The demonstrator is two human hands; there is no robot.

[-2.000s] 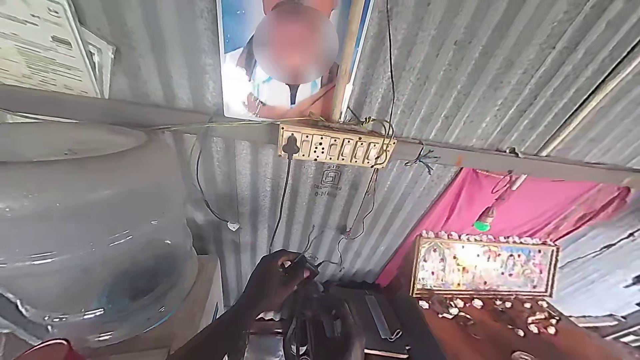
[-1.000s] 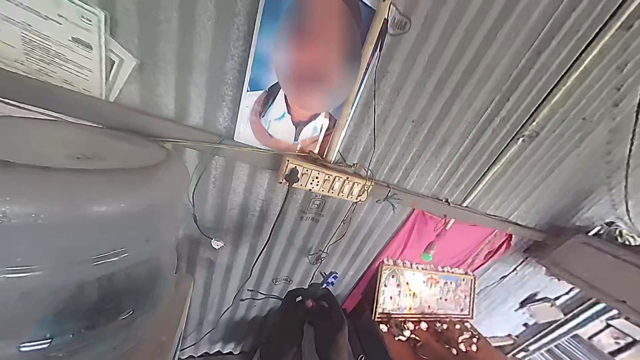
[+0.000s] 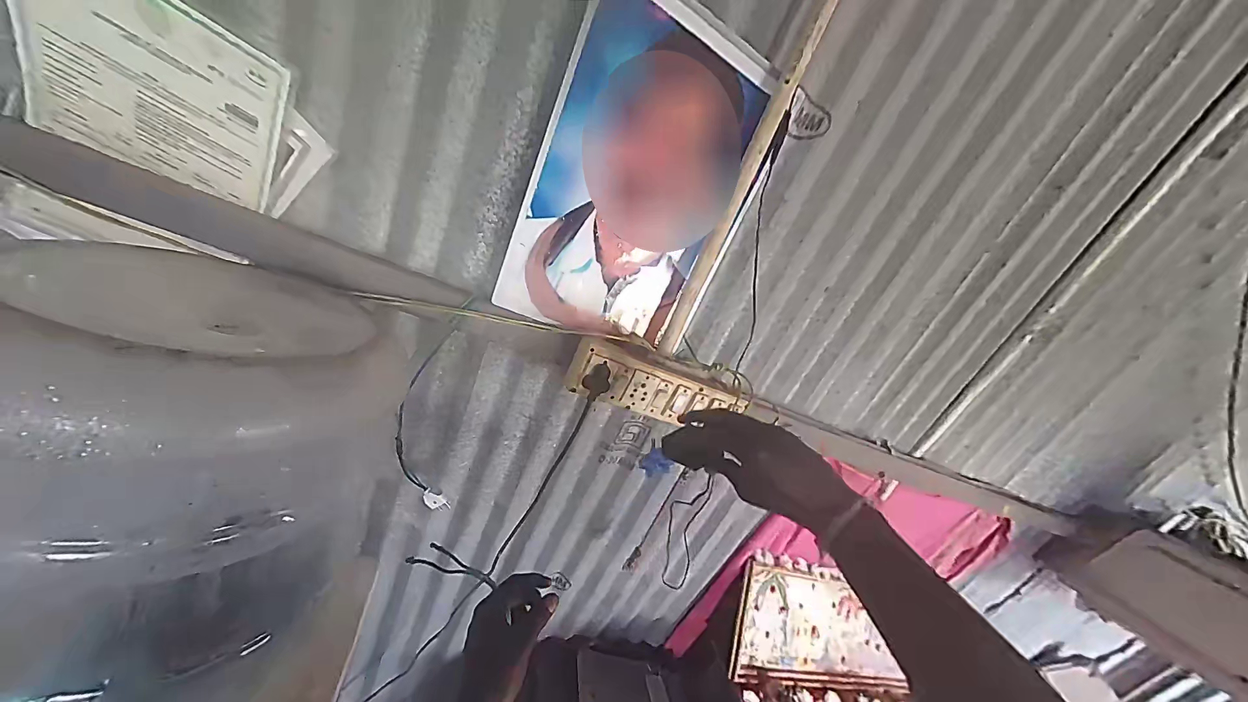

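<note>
My right hand (image 3: 756, 468) is raised at the right end of a cream switchboard (image 3: 643, 382) on the corrugated metal wall, its fingertips near the switches. A small blue object (image 3: 656, 462) shows at the fingertips; whether they grip it is unclear. Lower down, my left hand (image 3: 509, 619) holds a small, pale, partly clear object (image 3: 559, 582) between thumb and fingers. Dark cable ends (image 3: 450, 564) stick out beside that hand. A black plug (image 3: 597, 378) sits in the switchboard's left socket, its cord running down toward my left hand.
A large translucent container (image 3: 175, 468) fills the left side. A loose white plug (image 3: 435, 499) hangs on a wire. Above the switchboard is a portrait poster (image 3: 585, 263). A decorated lit panel (image 3: 814, 629) and pink cloth (image 3: 780, 546) are at lower right; a paper document (image 3: 151, 107) hangs upper left.
The hands were together low down a second ago, at a blue item. Now my right hand has risen to the switchboard, while my left remains low.
</note>
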